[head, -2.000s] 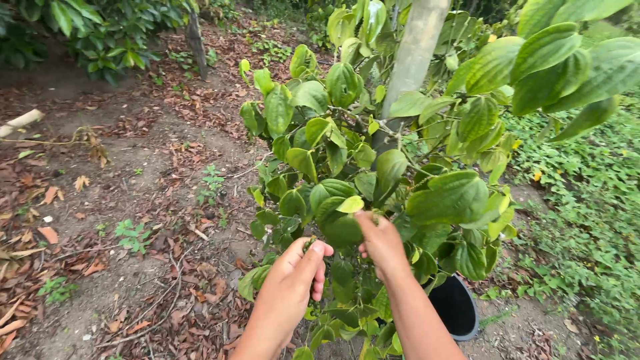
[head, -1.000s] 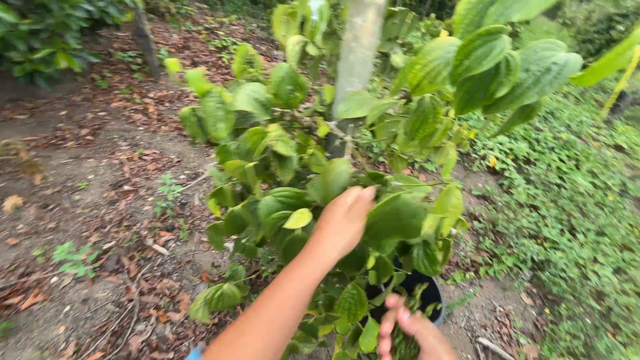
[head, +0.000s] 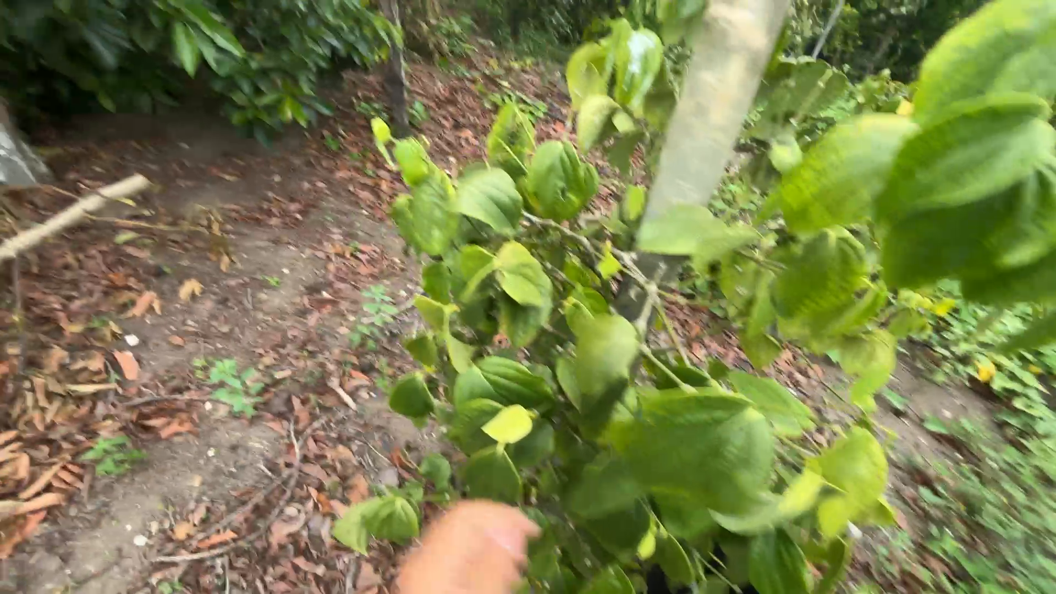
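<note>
A leafy green vine [head: 511, 379], which looks like a pepper plant, climbs around a pale post [head: 714, 107]. At the bottom edge, a blurred part of one hand, seemingly my left hand [head: 469, 551], is close to the lower leaves. Only a fingertip or thumb and a bit of the hand show, so its grip cannot be made out. My right hand is out of sight. Something dark, mostly hidden, shows behind the lowest leaves.
Brown leaf litter [head: 280, 511] and bare soil lie to the left, with a cut stick [head: 78, 216] on that side. A thin trunk [head: 396, 74] stands behind. Low green ground cover [head: 982, 495] spreads at the right.
Both hands were at the vine two seconds ago; one second ago one was among the leaves and the other low near a black bucket. Now only part of one hand shows, at the bottom.
</note>
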